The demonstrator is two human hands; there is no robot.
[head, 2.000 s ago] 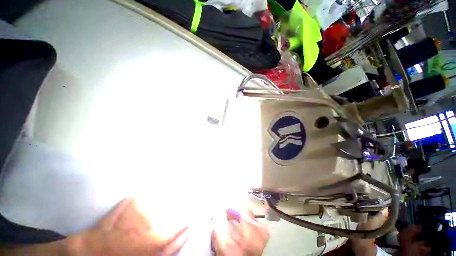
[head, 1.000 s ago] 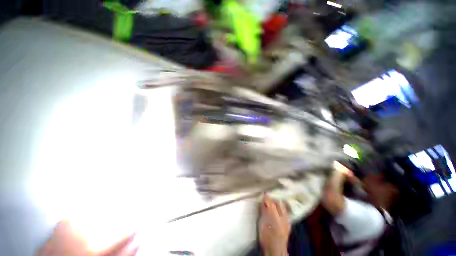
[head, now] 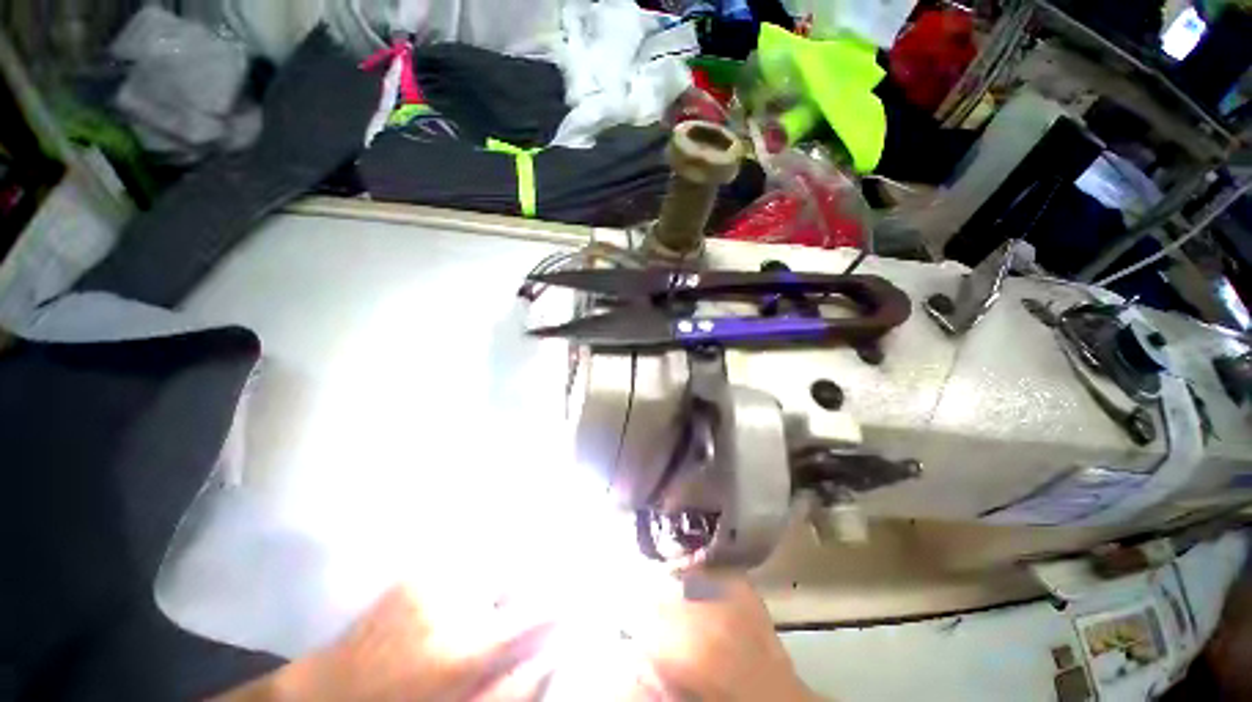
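Observation:
My left hand (head: 405, 651) lies at the bottom of the view, fingers pointing right into the lamp glare below the needle. My right hand (head: 721, 642) is just right of it, under the machine head, fingertips also lost in glare. Whether either hand grips fabric cannot be told. A dark grey panel (head: 103, 480) with a pale edge lies at the left, on the white table (head: 323, 295). The cream sewing machine (head: 879, 412) stands right of centre; its needle area is washed out.
Thread snips (head: 769, 329) rest on top of the machine, beside a tan upright post (head: 693, 192). Dark bundled pieces (head: 604, 178) with a neon green strip and a bright yellow-green cloth (head: 824, 103) lie behind. A picture card (head: 1119, 645) lies at lower right.
The view has swung back from the right and sharpened. My right hand, one second ago right of the machine head, is now beside my left near the needle. The other person's arm has left view.

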